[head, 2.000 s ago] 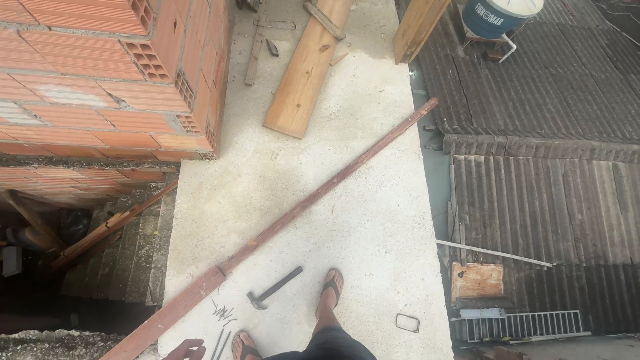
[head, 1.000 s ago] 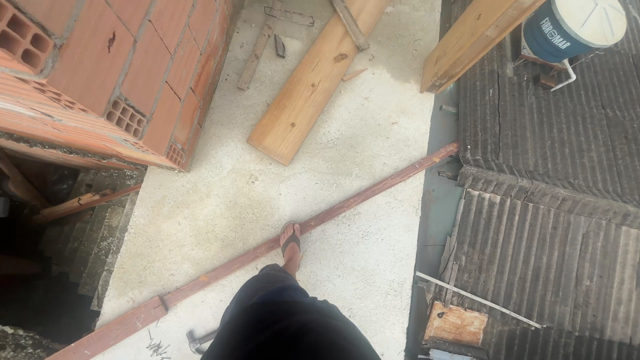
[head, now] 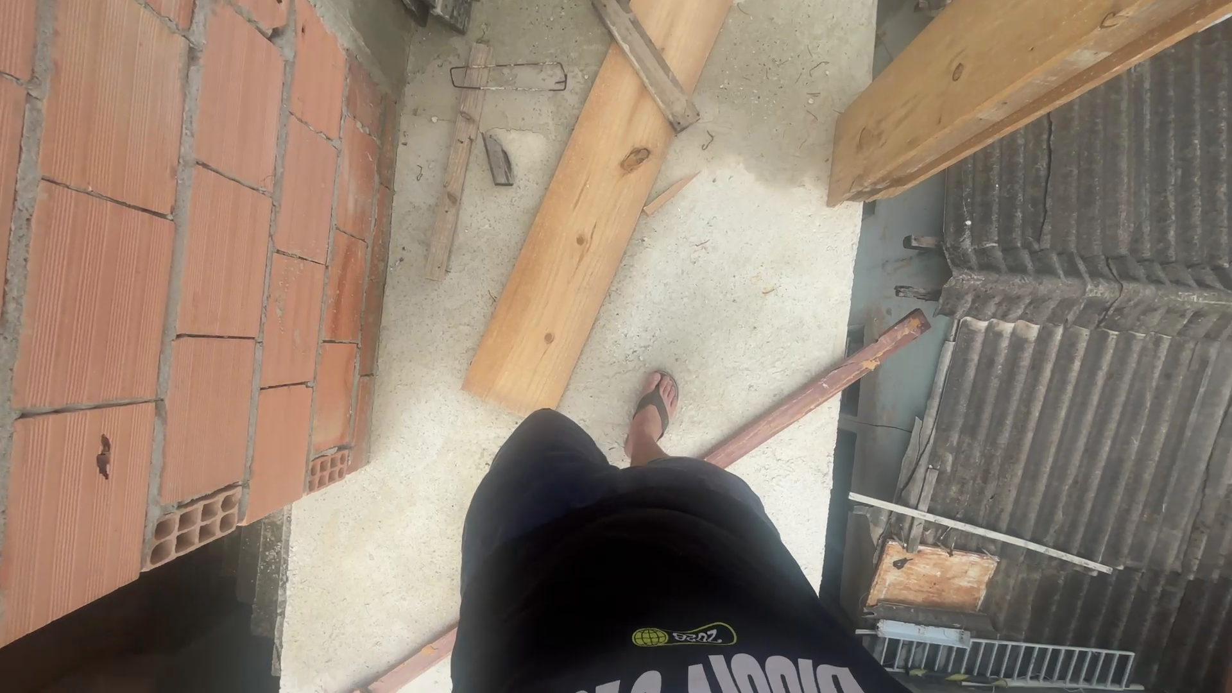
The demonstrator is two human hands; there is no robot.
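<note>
Neither of my hands shows in the head view; my dark shirt and shorts fill the bottom middle. One foot in a flip-flop (head: 654, 404) stands on the concrete slab (head: 731, 289). A wide wooden plank (head: 577, 241) lies just ahead, with a narrow grey wood strip (head: 650, 63) across its far part. Behind the foot, a long reddish beam (head: 808, 390) runs diagonally across the slab, partly hidden by my body. Left of the plank lie a thin wood batten (head: 457, 164), a bent wire stirrup (head: 510, 77) and a small wood offcut (head: 498, 159).
A hollow clay brick wall (head: 221, 250) borders the left side, above a dark drop. At upper right, thick boards (head: 962, 87) jut over the slab's edge. Beyond that edge lie a lower corrugated roof (head: 1078, 414) and a metal ladder (head: 1039, 659).
The view has moved forward over the slab. My foot was on the reddish beam one second ago and now a foot stands past it. A hand at the lower left two seconds ago has left the view.
</note>
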